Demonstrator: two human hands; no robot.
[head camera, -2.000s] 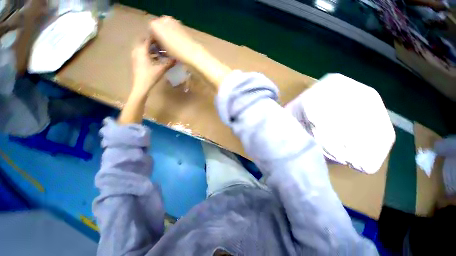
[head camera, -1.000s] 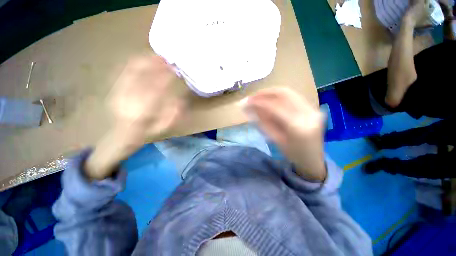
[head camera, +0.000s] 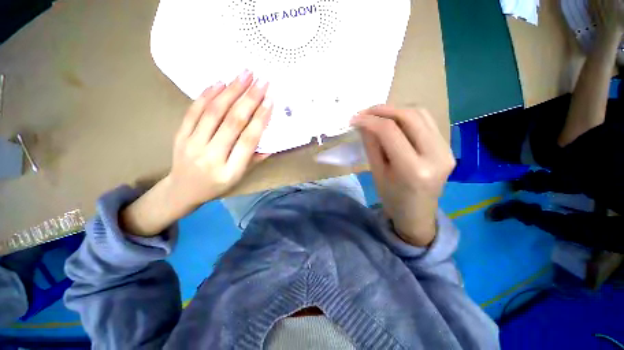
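Observation:
A white hexagonal housing (head camera: 342, 68) lies on the brown cardboard, its far edge cut off by the top of the picture. It shows a ring of dots around dark lettering and small dark marks near its front edge. My left hand (head camera: 219, 137) lies flat on its front left part, fingers slightly apart, holding nothing. My right hand (head camera: 407, 147) is at the front right edge, fingers bent and pinching a small whitish, blurred piece (head camera: 342, 153), probably a wipe, which hangs to the left beside the housing's front edge.
A cotton swab (head camera: 27, 152) lies at the left next to a translucent greyish object (head camera: 9, 158), cut off by the frame. Clear tape runs along the cardboard's (head camera: 102, 82) front left edge. At right are a dark green strip (head camera: 479, 61), a white wipe (head camera: 523, 8) and another person's arm (head camera: 588, 89).
My left hand has come down onto the housing from the left. My right hand remains at the front right, now with a whitish piece showing. The housing appears nearer and its lettering shows clearly.

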